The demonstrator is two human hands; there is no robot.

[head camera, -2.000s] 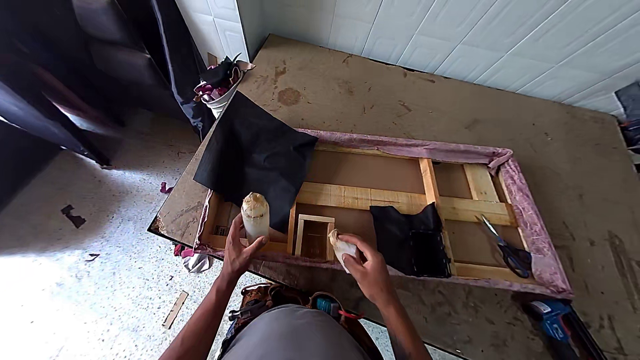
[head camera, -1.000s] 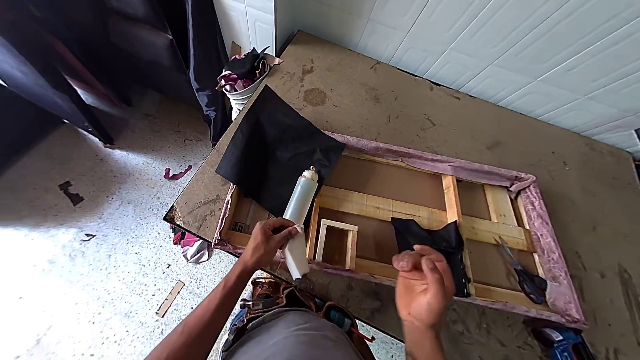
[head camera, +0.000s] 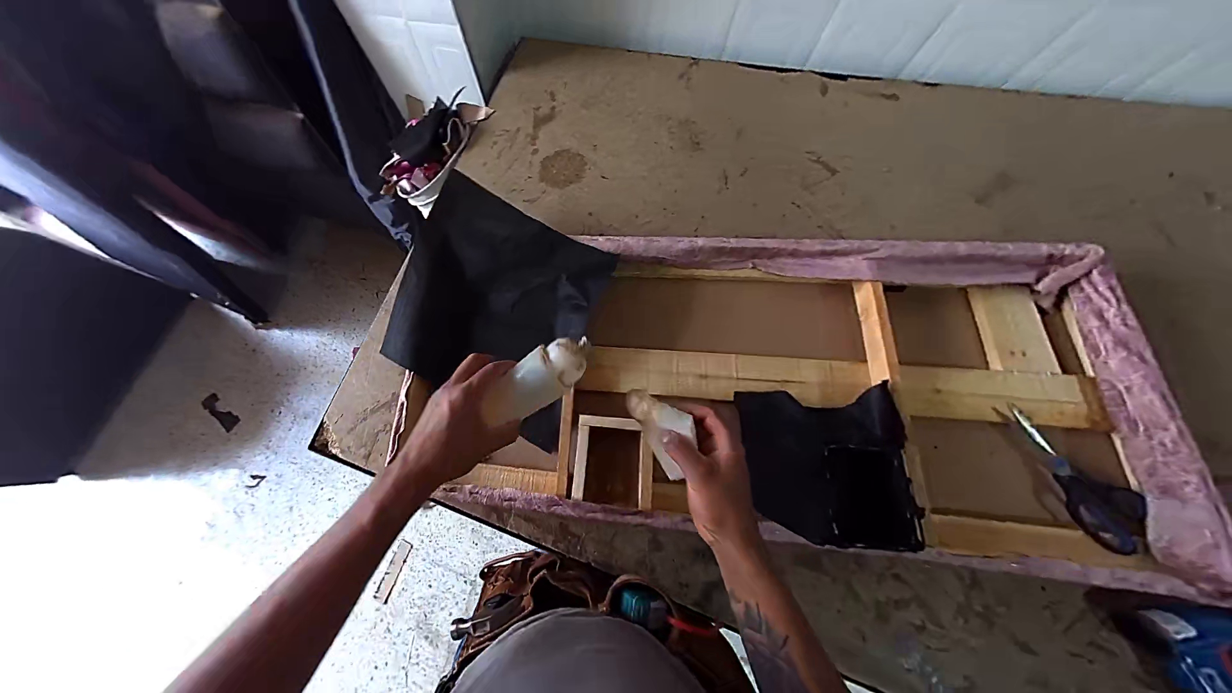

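My left hand (head camera: 460, 416) grips a translucent plastic bottle (head camera: 525, 390), tilted with its whitish top toward the right. In my right hand (head camera: 710, 462) is a small white piece with a brownish tip (head camera: 669, 433), perhaps a cap or nozzle, apart from the bottle. Both hands are above a wooden frame (head camera: 731, 373) edged with pink plush fabric (head camera: 866, 258). A small rectangular wooden frame (head camera: 647, 467) lies inside it between my hands. Black fabric (head camera: 491, 279) drapes over the frame's left end. Another black fabric piece (head camera: 784, 462) with a black rectangular part (head camera: 871, 496) lies right of my right hand.
Scissors (head camera: 1083, 491) rest across the frame's right part. A blue and black power tool (head camera: 1179, 640) is at the lower right of the worktable (head camera: 693, 173). A container of fabric scraps (head camera: 428, 178) stands at the table's left corner. I wear a brown tool belt (head camera: 539, 582).
My right hand, seen apart and seemingly bare one second ago, now holds the white piece. The bottle, upright earlier, is now tilted to the right in my left hand.
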